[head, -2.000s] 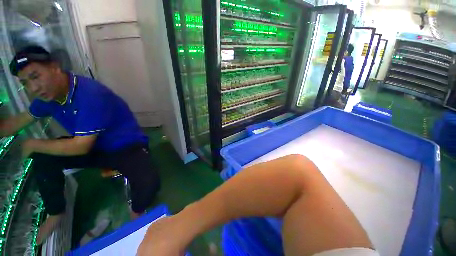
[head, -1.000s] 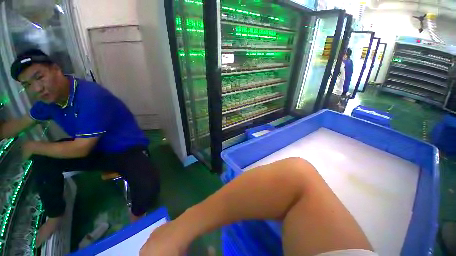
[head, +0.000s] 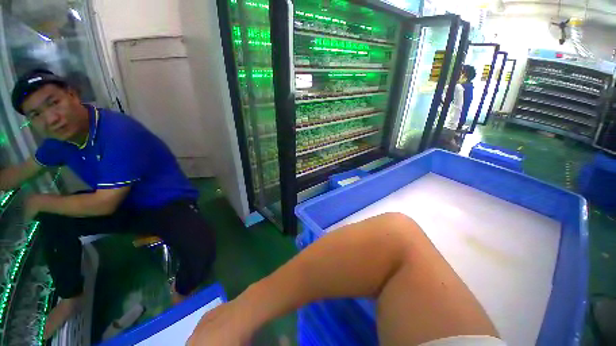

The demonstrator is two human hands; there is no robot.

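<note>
My right hand (head: 223, 326) is at the bottom edge, over the white liner (head: 177, 332) of a low blue tote (head: 213, 294) on the floor. Its fingers are cut off by the frame, so I cannot see whether they hold anything. My right forearm reaches across from the lower right, in front of a stack of totes. The top blue tote (head: 574, 270) of that stack has a white bottom (head: 486, 223) with a faint yellowish mark. My left hand is not in view.
A person (head: 128, 162) in a blue shirt sits on a low stool (head: 147, 240) at left, hands at green-lit shelves (head: 15, 277). A glass-door cabinet (head: 338, 88) stands ahead. Another person (head: 463, 101) stands near open doors. A shelf rack (head: 560, 94) is at far right.
The view has shifted slightly. The seated person's head has turned from the shelves towards me. My right hand stays over the low tote. The far person has shifted slightly.
</note>
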